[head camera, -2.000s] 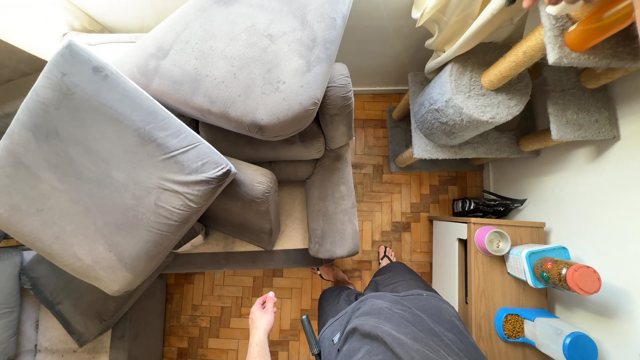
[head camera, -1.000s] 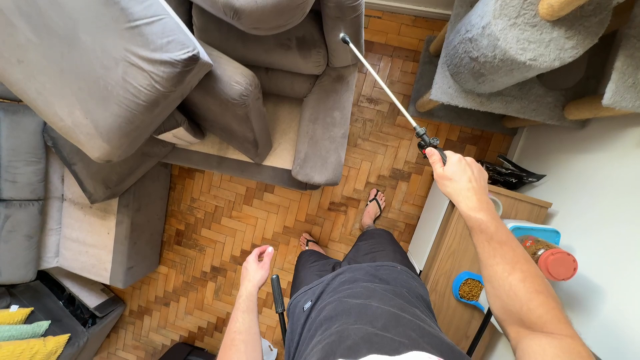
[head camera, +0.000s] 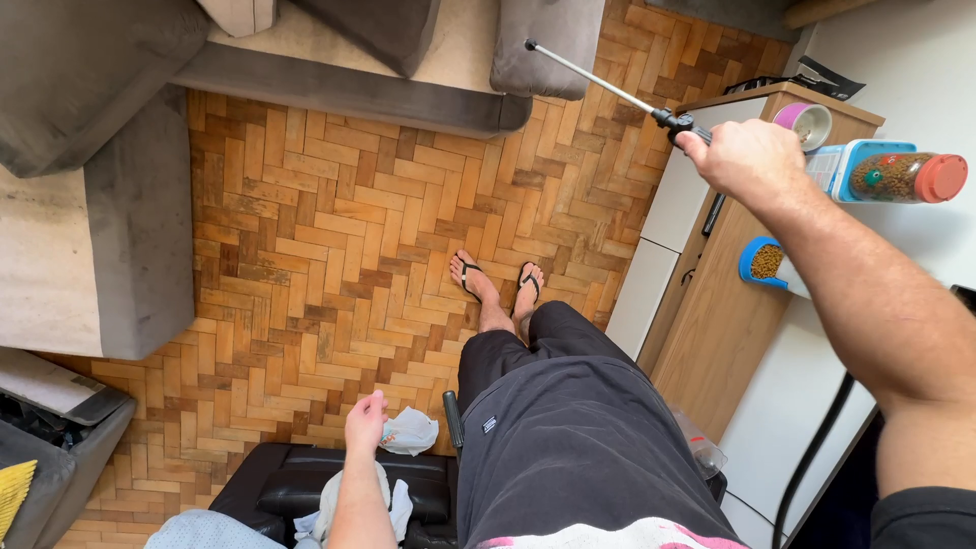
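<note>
My right hand (head camera: 751, 156) grips the black handle of a sprayer wand (head camera: 595, 78). Its pale metal tube points up and left, and the dark nozzle lies over the end of a grey sofa armrest (head camera: 545, 57); whether it touches cannot be told. My left hand (head camera: 366, 421) hangs low with its fingers loosely curled and nothing visible in it, beside a crumpled white plastic bag (head camera: 410, 431). A black lever handle (head camera: 453, 418) stands by my left hip. A black hose (head camera: 812, 457) runs down at the right, under my right arm.
Grey sofa sections (head camera: 137, 229) with propped cushions stand at left and top. A wooden cabinet (head camera: 732, 328) at right bears a blue pet feeder (head camera: 751, 263), a pink bowl (head camera: 802, 126) and a jar of kibble (head camera: 888, 177). Behind my left hand is a black padded seat (head camera: 305, 465). The floor is parquet.
My right hand, out of sight two seconds ago, is in view holding the wand. The view has swung down and left toward the floor, and my feet now stand closer together.
</note>
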